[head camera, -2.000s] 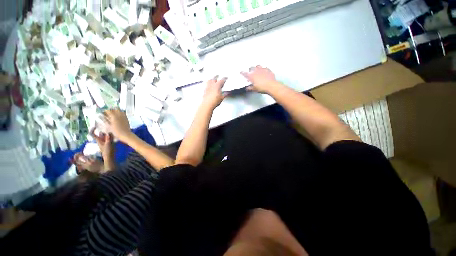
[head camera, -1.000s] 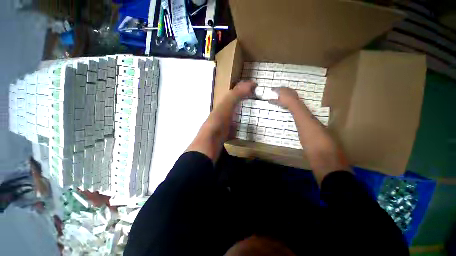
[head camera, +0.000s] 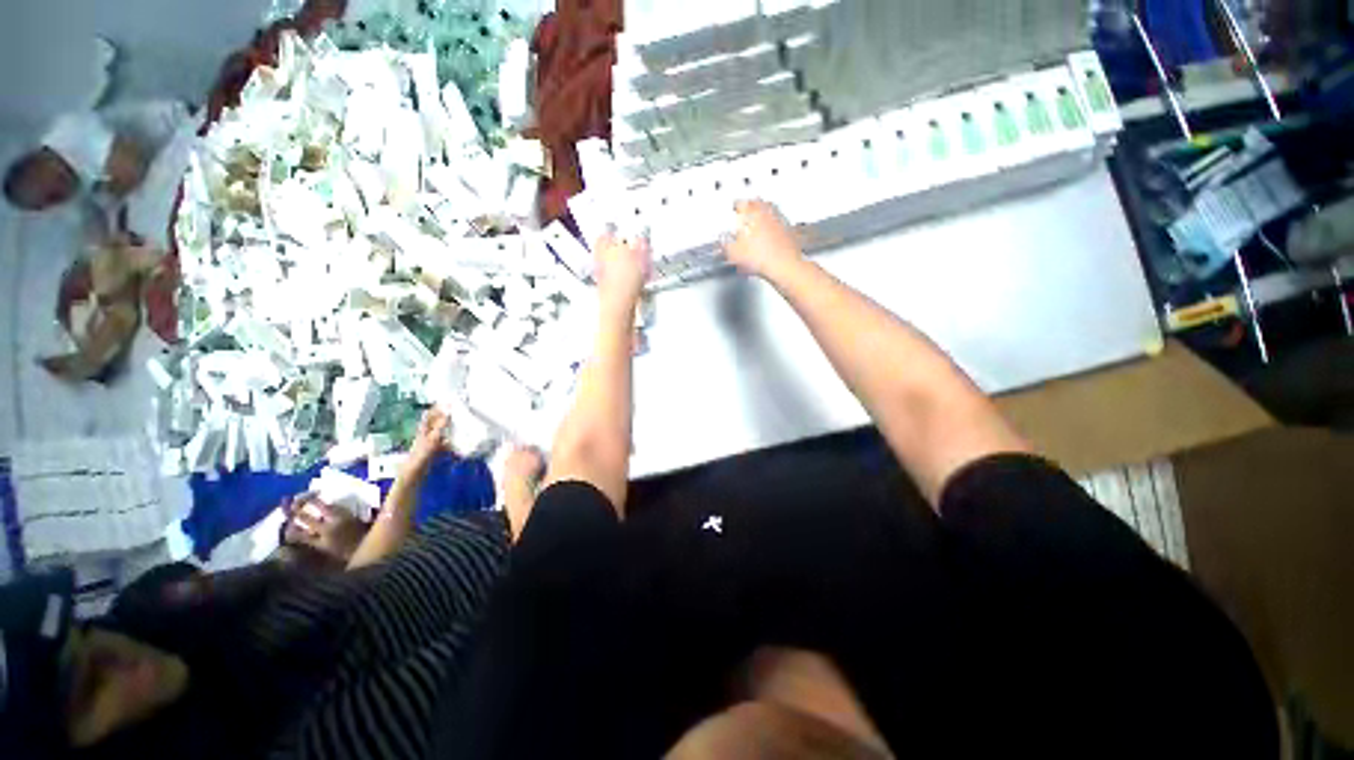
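A stack of small product boxes (head camera: 891, 186) stands along the back of the white bench, its front row showing green-marked tops at the right. My left hand (head camera: 621, 264) is at the left end of this front row, beside the loose heap. My right hand (head camera: 760, 238) is on the same row, a little further right. Both hands touch the boxes between them; whether the fingers have closed on them cannot be told. The loose box pile (head camera: 342, 253) lies to the left.
The shipping carton (head camera: 1262, 505) is at the lower right, a flap against the bench (head camera: 921, 327). A tool rack (head camera: 1233, 208) is at the bench's right end. A neighbour's hands (head camera: 431, 446) and striped sleeves are at the lower left. A dark red cloth (head camera: 576, 89) lies behind the heap.
One second ago both hands held a white row over the carton. Now the view has turned back to the bench and my hands are at the stack's front row.
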